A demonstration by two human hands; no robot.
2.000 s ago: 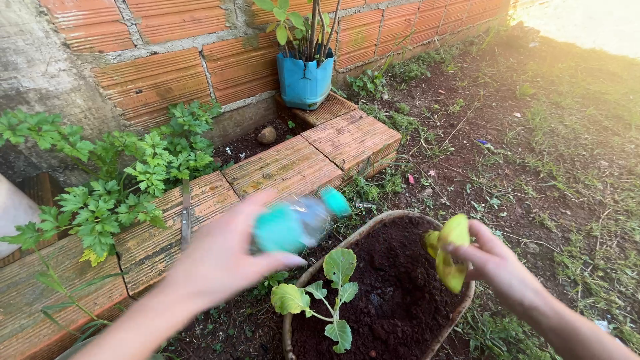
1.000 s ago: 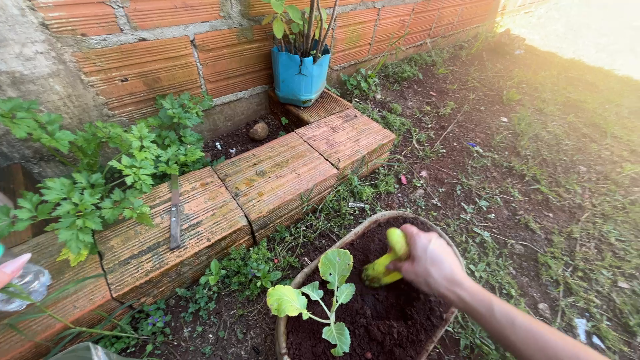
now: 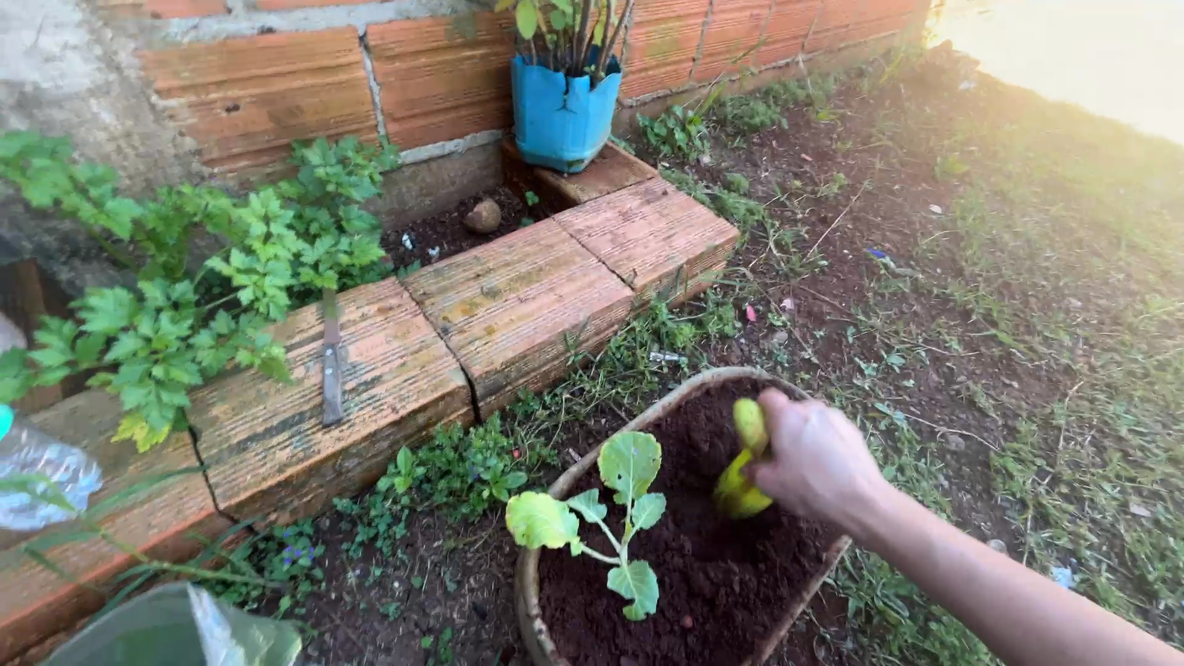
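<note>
My right hand (image 3: pixel 814 453) grips a small yellow-green garden trowel (image 3: pixel 743 481), its blade down in the dark soil (image 3: pixel 731 573) of a large round pot (image 3: pixel 541 583). Left of the trowel, a young leafy seedling (image 3: pixel 622 532) with a yellowing leaf stands in the same soil. My left hand is out of view. A clear plastic bottle (image 3: pixel 42 472) with a teal cap lies on the bricks at the left edge.
A row of hollow clay bricks (image 3: pixel 527 305) borders a bed with a leafy green plant (image 3: pixel 231 250). A knife (image 3: pixel 331 370) lies on one brick. A blue planter (image 3: pixel 564 111) stands at the corner by the brick wall. A translucent container (image 3: pixel 166 629) is at the lower left.
My left hand has moved left out of view; the bottle it held over the pot is now at the left edge. My right hand has lowered the trowel into the soil.
</note>
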